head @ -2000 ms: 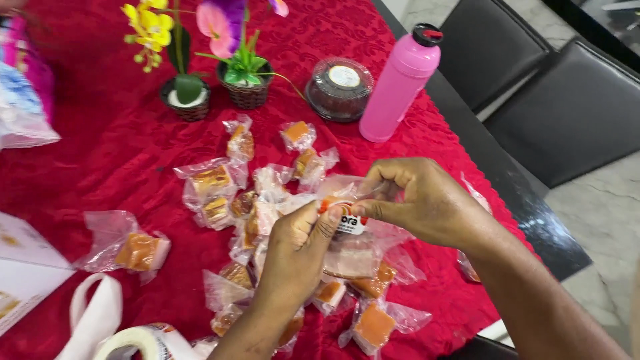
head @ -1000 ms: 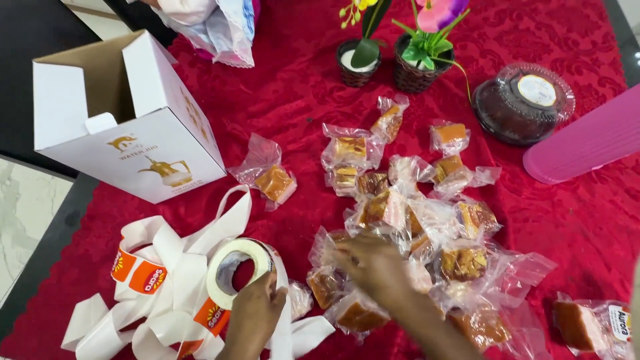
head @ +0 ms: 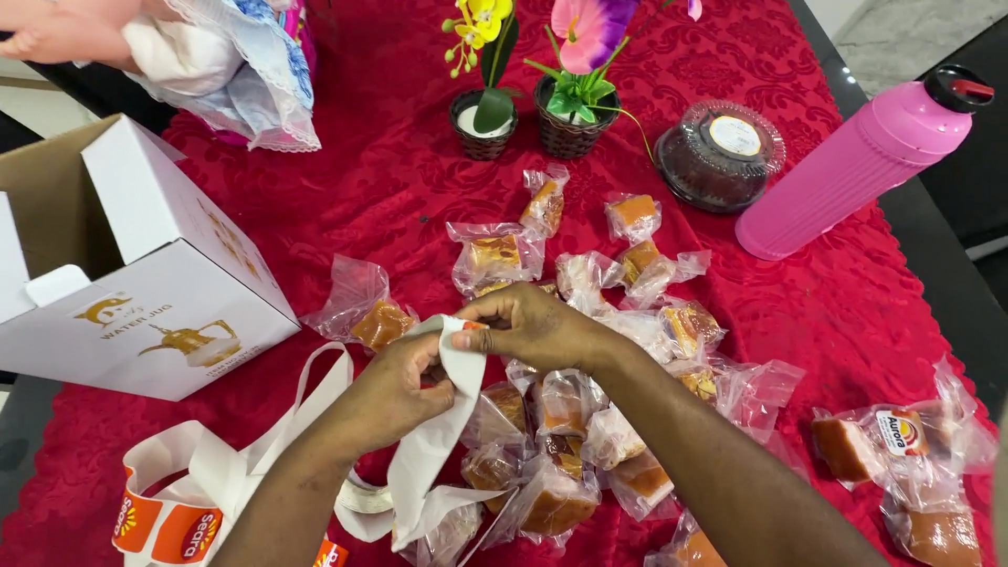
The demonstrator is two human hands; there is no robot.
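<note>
Both hands meet over the near middle of the red tablecloth. My left hand [head: 405, 386] holds a white strip of label backing [head: 465, 374]. The fingertips of my right hand [head: 531, 327] pinch the strip's top end, where a bit of an orange label shows. Down from the hands the strip runs to a label roll [head: 364, 498], partly hidden behind my left wrist. Loose backing with orange Seara labels [head: 187, 535] lies at the lower left. Clear-wrapped chunks of meat [head: 559, 500] are heaped under and beside my right forearm; one pack at the right bears an Aurora label [head: 902, 433].
An open white carton [head: 157, 315] stands at the left, a doll in a pale blue dress [head: 236, 71] behind it. Two potted artificial flowers [head: 577, 118], a dark cake in a clear-lidded container [head: 713, 161] and a pink bottle [head: 854, 169] are along the far side.
My right hand has moved from the meat packs to the label strip, and my left hand has come up from beside the roll. The Aurora-labelled pack was also at the right a second ago.
</note>
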